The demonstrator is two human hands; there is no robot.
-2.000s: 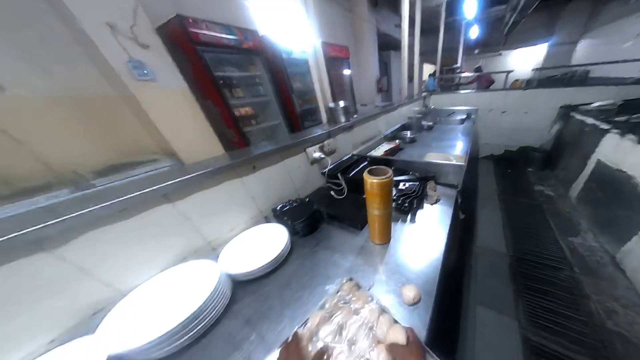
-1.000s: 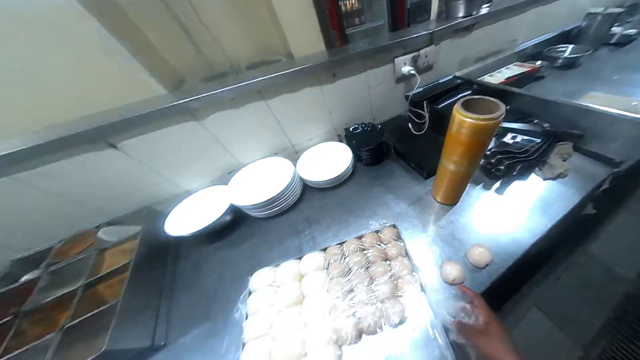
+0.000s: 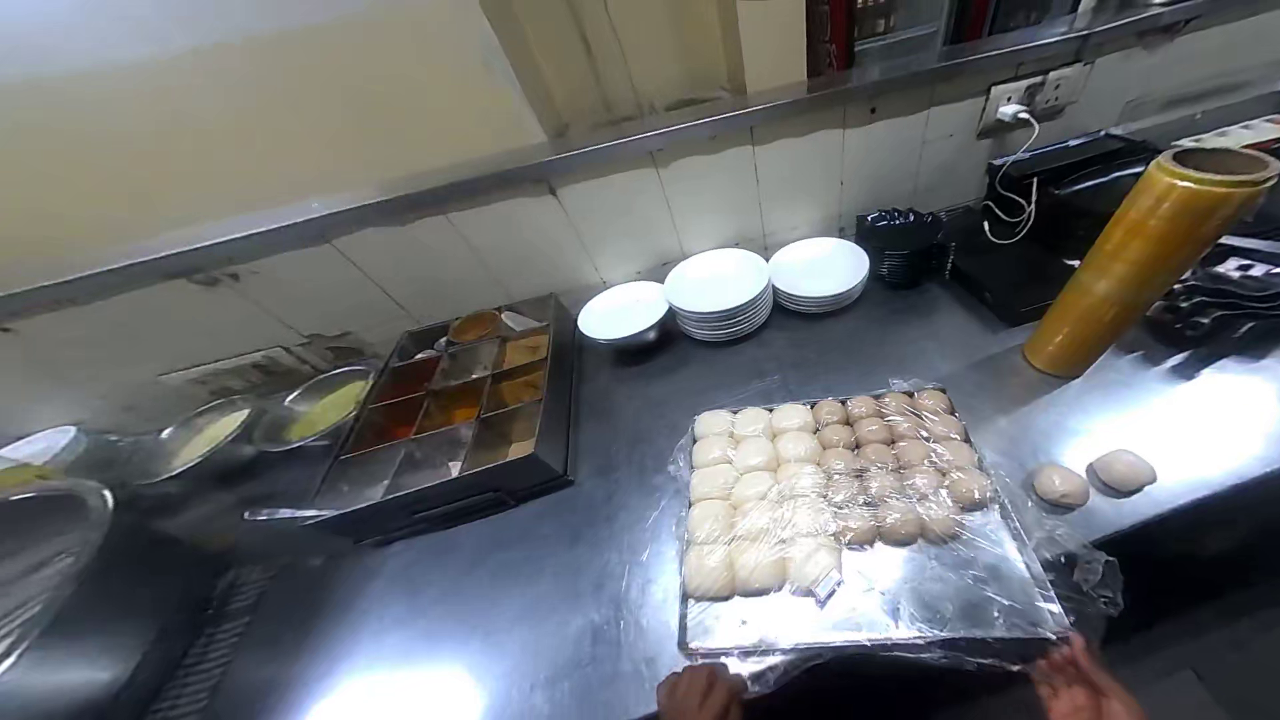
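A metal tray [image 3: 880,610] holds rows of white dough balls [image 3: 755,455] on its left and browner dough balls [image 3: 880,455] on its right, under clear plastic film. My left hand [image 3: 700,690] is at the tray's near left corner with fingers curled by the film; its grip is unclear. At the near right corner my right hand [image 3: 1080,680] touches the film's edge, partly cut off by the frame. Two loose dough balls [image 3: 1060,486] [image 3: 1123,471] lie on the steel counter right of the tray. A yellow roll of cling film [image 3: 1140,265] stands beyond them.
Stacked white plates [image 3: 718,290] and black bowls [image 3: 900,245] line the tiled wall. A compartmented spice box [image 3: 555,410] sits at left, beside film-covered bowls [image 3: 325,405] and a large film-covered pot [image 3: 50,580]. A white cable [image 3: 1025,200] hangs from a wall socket at right.
The view has swung left. My right hand has gone from beside the loose dough balls to the tray's near right corner. My left hand, out of view one second ago, now shows at the near left corner.
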